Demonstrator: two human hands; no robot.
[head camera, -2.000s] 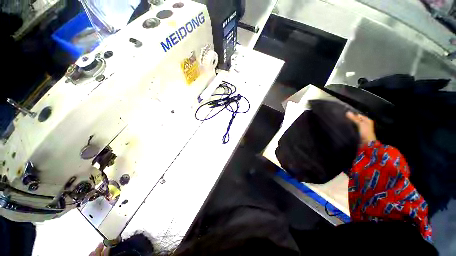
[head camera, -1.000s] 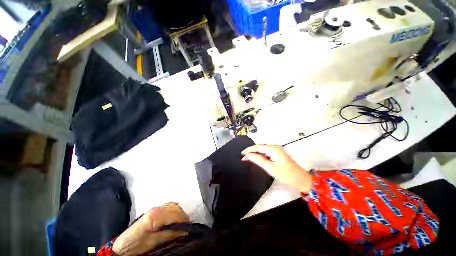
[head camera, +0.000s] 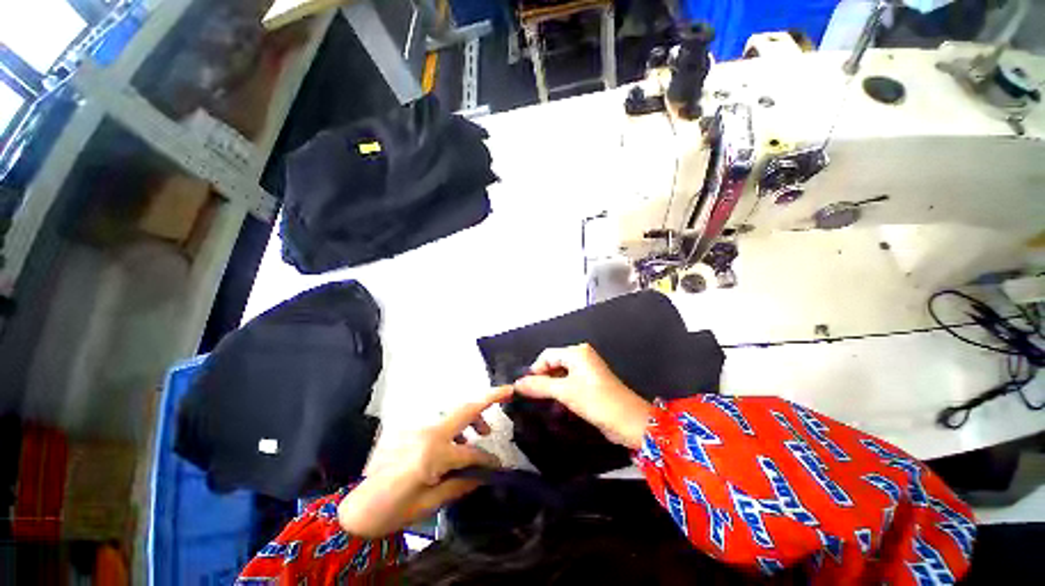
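A black fabric piece (head camera: 642, 343) lies on the white table just below the sewing machine's needle area (head camera: 676, 258). My right hand (head camera: 579, 389) pinches the near left part of the piece with thumb and fingers. My left hand (head camera: 430, 464) is beside it at the lower left, its index fingertip touching or almost touching the right fingertips. Its other fingers are spread over darker cloth near the table's front edge. Whether the left fingers hold any cloth cannot be told.
Two piles of black panels lie at left, the upper pile (head camera: 390, 189) with a yellowish sticker and the lower pile (head camera: 281, 389) with a white one. A blue crate (head camera: 172, 504) stands at the lower left. Black cord (head camera: 991, 343) lies looped at right. Metal shelving (head camera: 172, 132) is at far left.
The view has turned left. My right hand has moved from the top of the fabric to its left edge, and my left hand has come up beside it. The fabric lies turned more sideways.
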